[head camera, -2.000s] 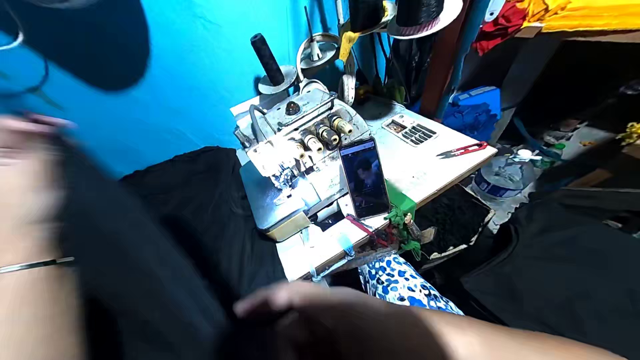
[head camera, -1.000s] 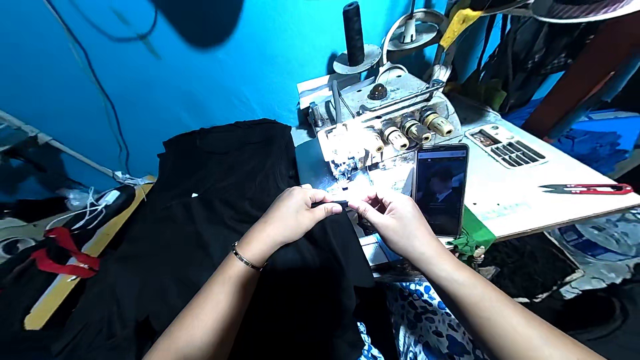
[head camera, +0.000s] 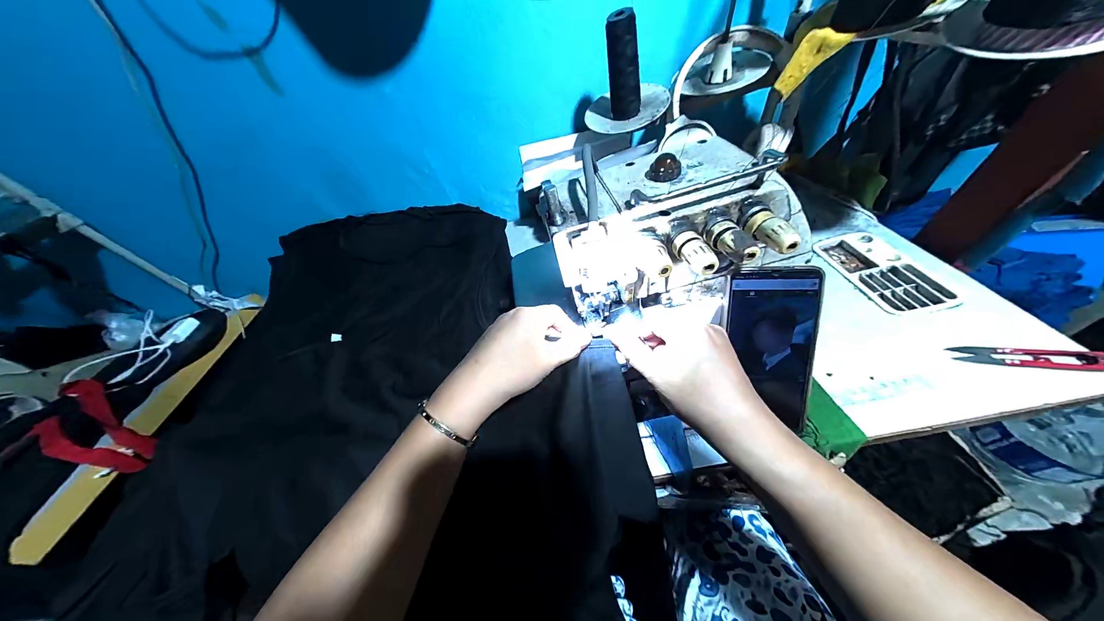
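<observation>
An overlock sewing machine (head camera: 681, 207) stands on a white table, its lamp glaring over the needle area. Black fabric (head camera: 371, 371) spreads from the left up to the presser foot. My left hand (head camera: 526, 349), with a bracelet at the wrist, pinches the fabric's edge just left of the foot. Close by on the right, my right hand (head camera: 681, 362) has its fingers on the same edge; glare partly hides the fingertips. A smartphone (head camera: 772, 345) leans upright beside my right hand. A black thread cone (head camera: 623, 65) stands behind the machine.
Red-handled thread snips (head camera: 1026, 358) lie on the white tabletop (head camera: 897, 379) at the right. A control panel (head camera: 887, 272) is set into it. At the left are a yellow board (head camera: 138, 423), a red strap (head camera: 90, 427) and white cables (head camera: 142, 349). Patterned cloth (head camera: 733, 569) lies below the table edge.
Two seconds ago my left hand was raised at the far left with black fabric; both hands then came together at the presser foot. Over the last second they stay there. The view has swung.
</observation>
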